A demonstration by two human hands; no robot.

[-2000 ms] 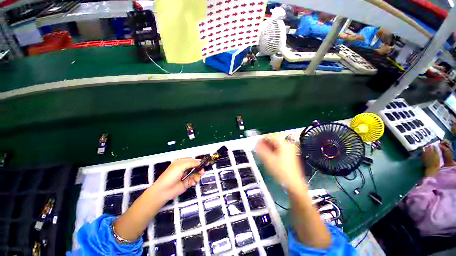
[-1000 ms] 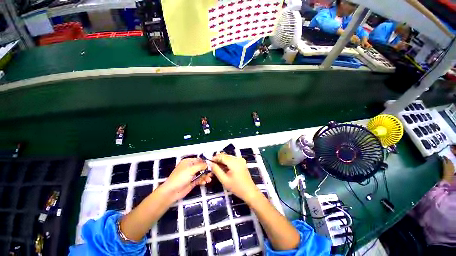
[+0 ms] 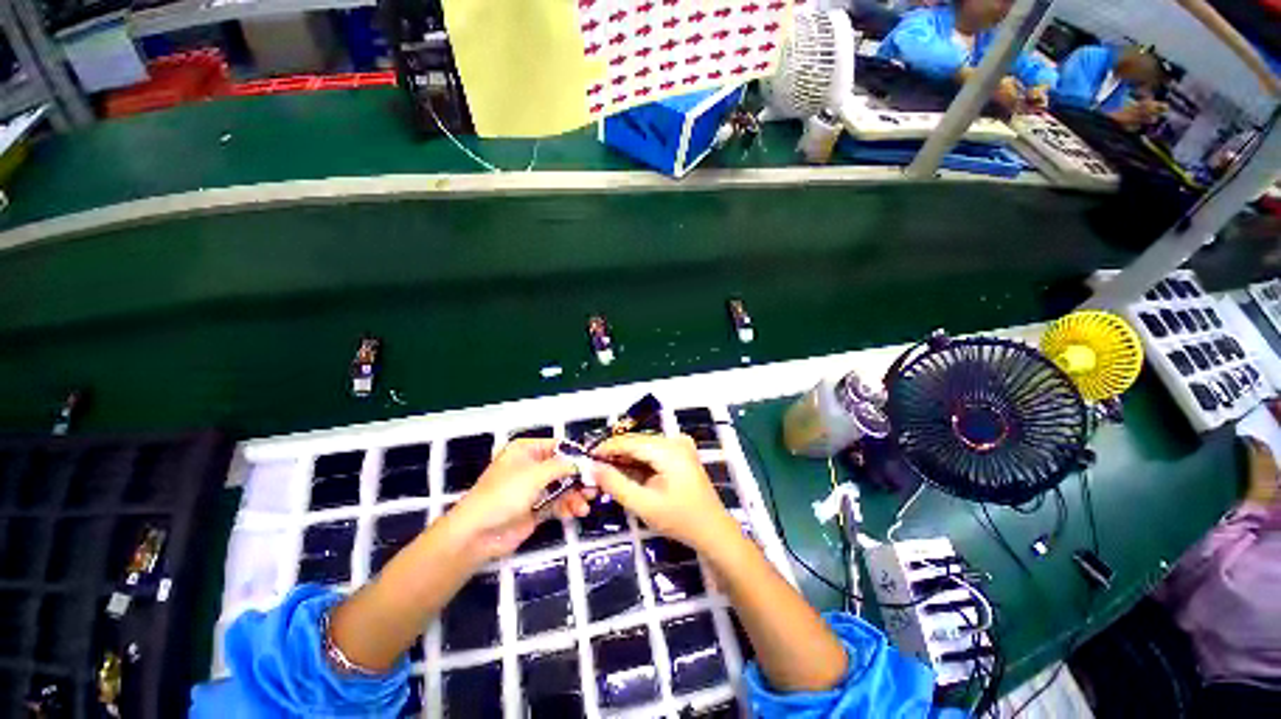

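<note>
My left hand (image 3: 513,495) and my right hand (image 3: 658,485) meet over the upper middle of the white blister tray (image 3: 263,541). Between their fingertips is a small dark part with a white piece (image 3: 582,464); the fingers hide most of it. A thin dark stick, perhaps tweezers (image 3: 558,493), shows under my left fingers. A black display module with an orange-gold spot (image 3: 639,414) shows just beyond my right fingers. Black display modules (image 3: 337,479) fill the tray pockets around my hands.
Several circuit boards (image 3: 601,339) lie on the green conveyor belt (image 3: 464,281). A black blister tray (image 3: 70,562) is at left. At right are a silver-grey can (image 3: 811,423), black fan (image 3: 988,419), yellow fan (image 3: 1093,355) and power strip (image 3: 944,604). A person's pink sleeve (image 3: 1236,597) shows far right.
My right hand has come back from the can's side to meet my left hand at the part. Since a second ago, both hands have barely moved. The boards on the belt appear farther right.
</note>
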